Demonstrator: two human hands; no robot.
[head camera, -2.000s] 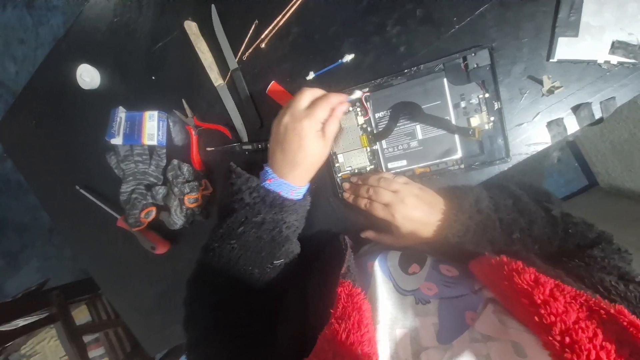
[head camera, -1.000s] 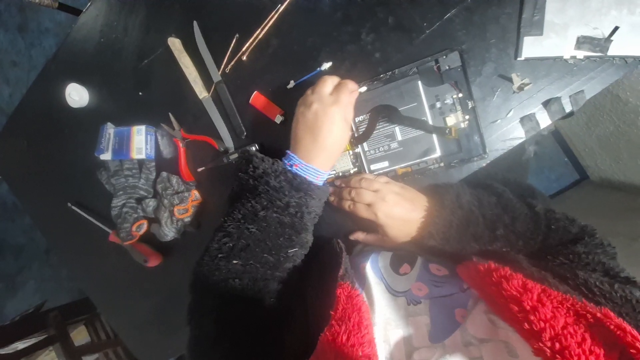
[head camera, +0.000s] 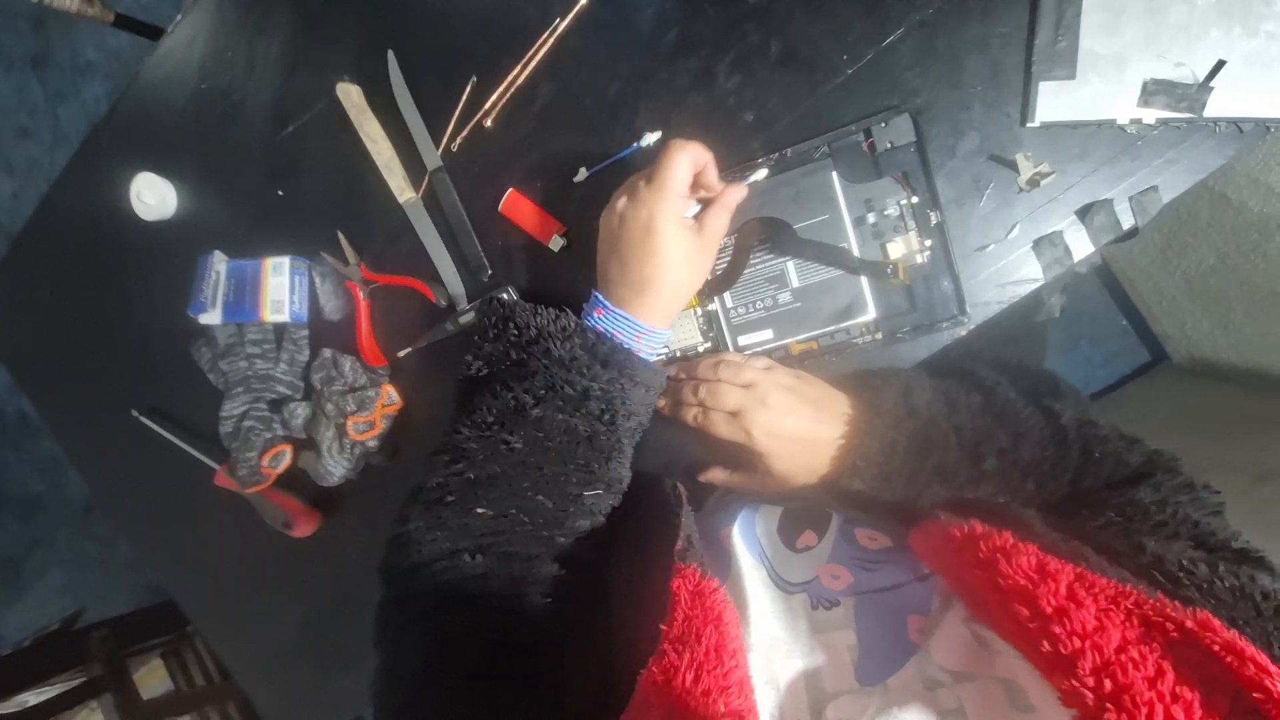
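Note:
My left hand (head camera: 660, 235), with a striped bracelet at its wrist, pinches a cotton swab (head camera: 757, 176) between thumb and fingers. The swab's white tip is over the upper left of an opened tablet (head camera: 948, 250), whose flat black battery (head camera: 800, 290) and dark ribbon cable (head camera: 825, 255) are exposed. Part of the circuit board (head camera: 690, 330) shows below my left hand, which hides the rest. Palm down, my right hand (head camera: 765, 415) lies along the tablet's lower left edge, fingers pointing left; what is under them is hidden. A red lighter (head camera: 532, 217) lies left of my left hand.
A blue-and-white double-ended swab (head camera: 618, 157), two knives (head camera: 375, 140) (head camera: 455, 210), copper-coloured rods (head camera: 515, 80), red-handled pliers (head camera: 365, 300), grey gloves (head camera: 265, 380), a small box (head camera: 250, 288) and a red-handled screwdriver (head camera: 270, 505) lie around. A white panel (head camera: 1110, 60) is at upper right.
My left hand has shifted right over the tablet and now covers board parts seen two seconds ago. The lighter, partly hidden then, shows whole. My right hand stays at the tablet's lower left edge.

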